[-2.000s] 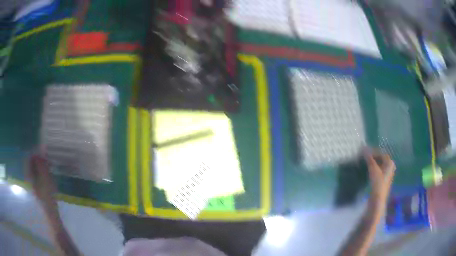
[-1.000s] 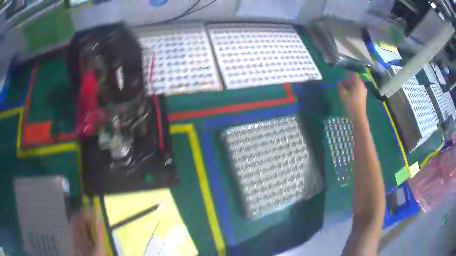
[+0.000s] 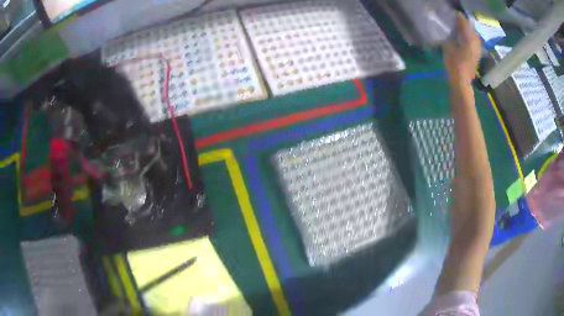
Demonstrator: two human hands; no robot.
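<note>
My right hand point(image 3: 462, 52) is stretched far to the upper right, at the edge of a greyish, shiny plastic stack point(image 3: 427, 20). Blur hides whether the fingers grip it. My left hand cannot be made out; a pale pinkish blur lies at the bottom edge over the yellow paper point(image 3: 179, 271). The right blister tray point(image 3: 346, 194), full of silvery round parts, lies left of my right forearm. A thin blister tray point(image 3: 431, 151) lies partly under that forearm.
The black fixture point(image 3: 154, 216) with its red handle point(image 3: 60, 166) stands at left, a red wire point(image 3: 176, 123) beside it. Two white part trays point(image 3: 192, 74) lie behind. The left blister tray point(image 3: 59, 271) is at lower left. More stacked trays point(image 3: 522, 105) stand far right.
My right hand has moved up and slightly right to the plastic stack. The view has shifted a little. My left hand, seen low at left before, no longer shows clearly.
</note>
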